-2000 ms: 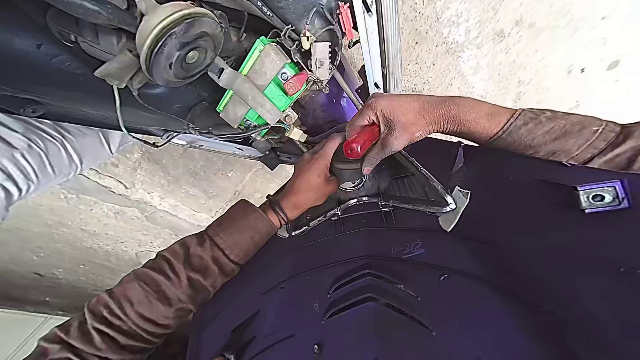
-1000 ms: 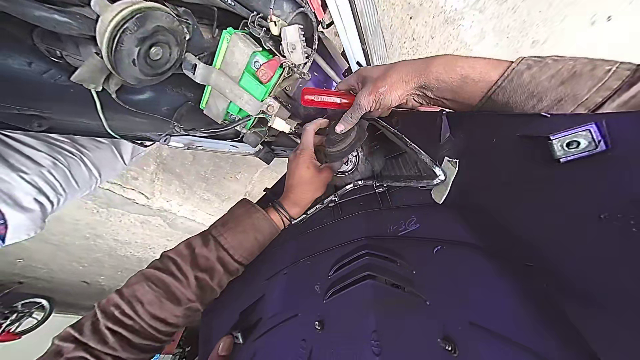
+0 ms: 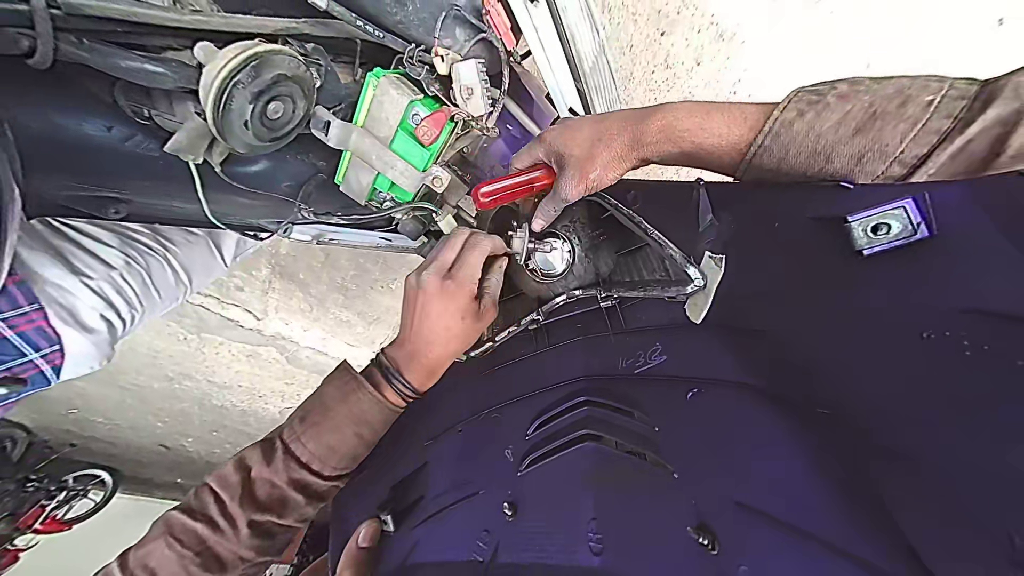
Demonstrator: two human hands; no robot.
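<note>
My left hand (image 3: 456, 296) pinches a small bulb with a metal base (image 3: 524, 244) at the round opening of a headlight housing (image 3: 552, 258). That housing sits in the dark purple body panel (image 3: 640, 368) of a motorcycle or scooter. From the right, my right hand (image 3: 588, 156) reaches in, closed on a red screwdriver handle (image 3: 512, 187), with a finger down near the opening's upper edge. The rubber cover seen earlier is not plainly visible. Just up and left of my hands is a green battery (image 3: 392, 136) with wires and a red terminal cap.
A round horn (image 3: 260, 100) is mounted on the frame at upper left. A metal clip (image 3: 890, 230) sits on the panel's right side. Another person's fingers (image 3: 360, 548) touch the panel's bottom edge. A person in light trousers (image 3: 136, 280) is at left, with a parked motorcycle (image 3: 76, 496) below.
The black rubber cover that my hands held over the housing is off the opening, exposing its shiny interior. My left hand has shifted to the bulb at its side.
</note>
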